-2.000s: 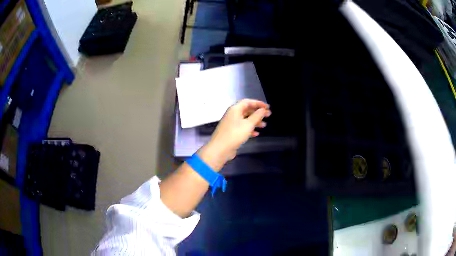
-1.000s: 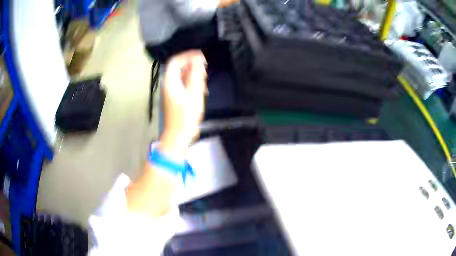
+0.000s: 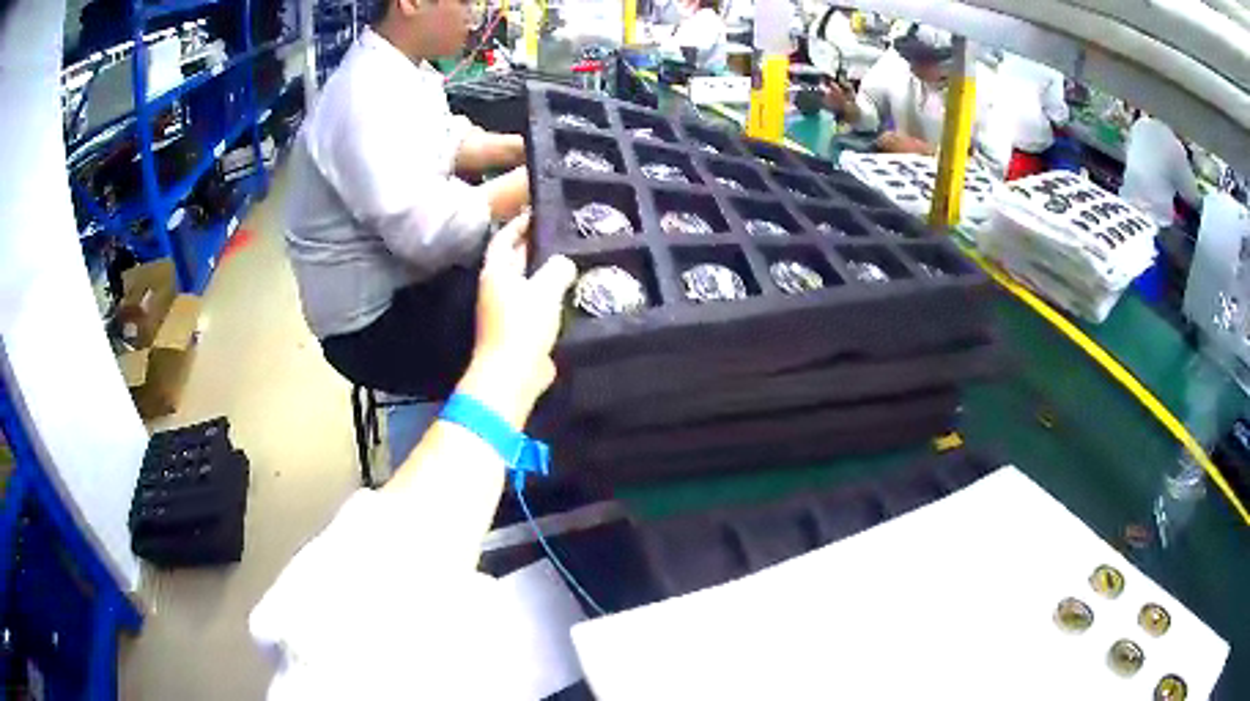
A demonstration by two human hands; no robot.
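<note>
My left hand (image 3: 518, 312), with a blue wrist strap (image 3: 495, 431), is at the near left corner of the top black foam tray (image 3: 809, 308), its fingers on the edge. The tray's left side is tilted up on a stack of black trays (image 3: 768, 418). Its square pockets hold silvery round modules (image 3: 610, 290). My right hand is not in view.
A white foam sheet (image 3: 877, 603) lies in front, with several amber-gold discs (image 3: 1073, 615) at its right. Seated person (image 3: 377, 178) beyond at left. Yellow posts (image 3: 951, 151) and white sheets with parts (image 3: 1069, 233) stand at right. Black trays (image 3: 192, 493) lie on the floor.
The view has swung up toward the tray stack and the line. My left hand has gone from above the white sheet to the stack's top tray and is now at its corner.
</note>
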